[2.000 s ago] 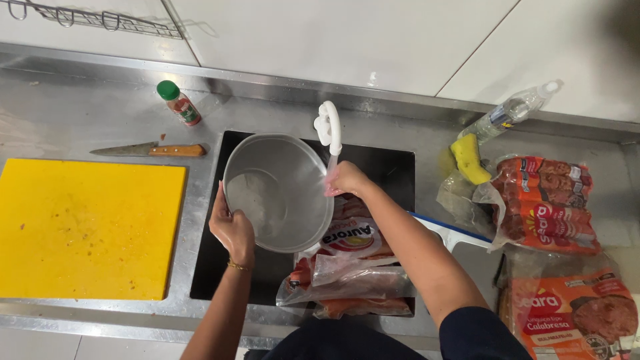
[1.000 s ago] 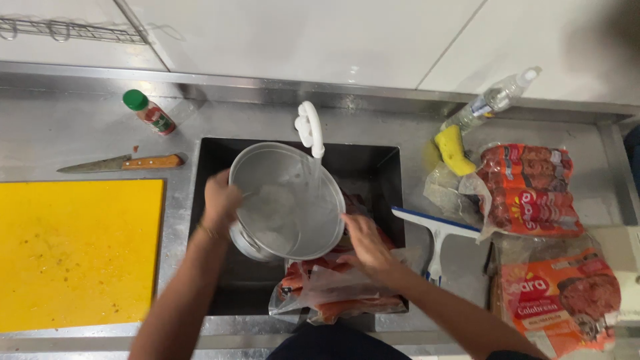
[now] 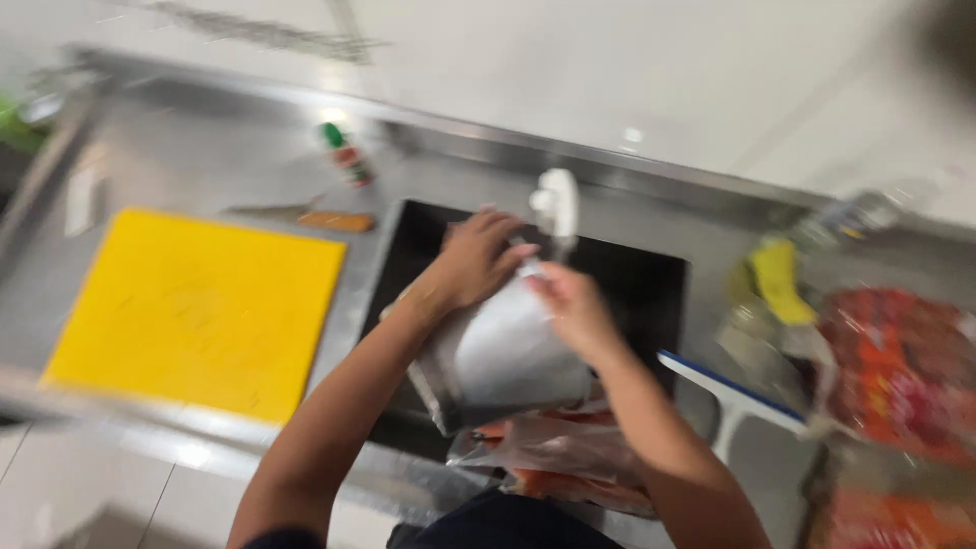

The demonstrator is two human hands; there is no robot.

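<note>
A grey metal pot point(image 3: 518, 351) is tipped on its side over the dark sink point(image 3: 640, 290), its outer wall facing up and its inside hidden. My left hand point(image 3: 480, 255) lies over the upper left of the pot. My right hand point(image 3: 568, 301) grips the pot's upper edge, close to the left fingers and below the white faucet point(image 3: 558, 202). Motion blur hides the exact finger contact of the left hand. Plastic-wrapped sausage packs point(image 3: 564, 450) lie at the sink's front edge, under and beside the pot.
Left of the sink lie a yellow cutting board point(image 3: 198, 313) and a knife with a wooden handle point(image 3: 335, 221); a green-capped bottle point(image 3: 347, 156) is behind them. On the right are a squeegee point(image 3: 732, 396), a yellow sponge point(image 3: 781, 282), a clear plastic bottle point(image 3: 858, 217) and red meat packs point(image 3: 900, 374).
The pot was upright with its open top facing me; now it is tipped over and its outside shows. Both hands have moved to its upper side. The view has swung left and tilted.
</note>
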